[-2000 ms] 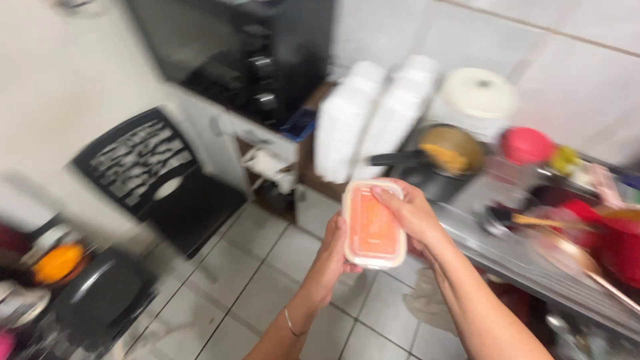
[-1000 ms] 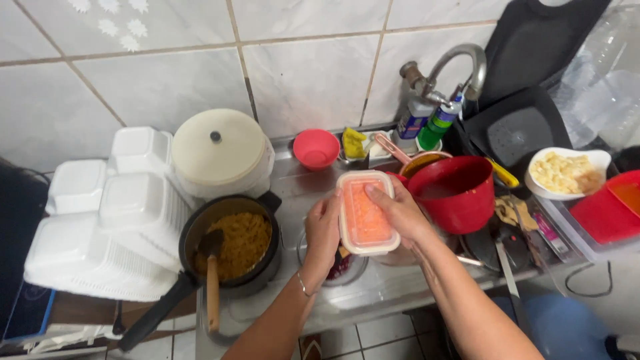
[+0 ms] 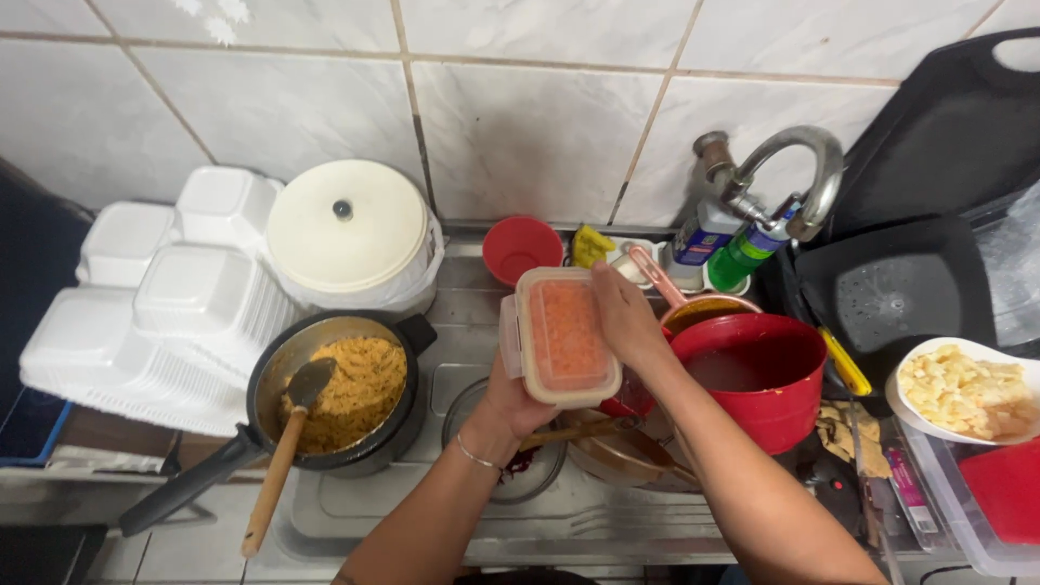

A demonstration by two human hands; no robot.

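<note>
A lidded plastic container (image 3: 567, 337) of orange food, perhaps grated carrot, is held above the steel sink counter. My left hand (image 3: 517, 406) supports it from below and the left, a thin bracelet on that wrist. My right hand (image 3: 627, 317) grips its right side, fingers near the upper corner. One clip flap on the container's left side stands outward. Under my hands lies a round glass lid (image 3: 463, 422), partly hidden, beside a wooden utensil handle (image 3: 581, 431). A red pot (image 3: 751, 382) stands right of my right hand.
Left are stacked white foam boxes (image 3: 97, 333), a white lidded pot (image 3: 345, 227) and a dark pan (image 3: 341, 402) with yellow food and a spoon (image 3: 280, 475). Behind are a red bowl (image 3: 522, 249), bottles (image 3: 743, 256) and a faucet (image 3: 792, 154). A white bowl (image 3: 967, 394) sits right.
The view has swung from the chair and floor to the sink counter. Both hands still hold the container; its left clip flap now stands outward.
</note>
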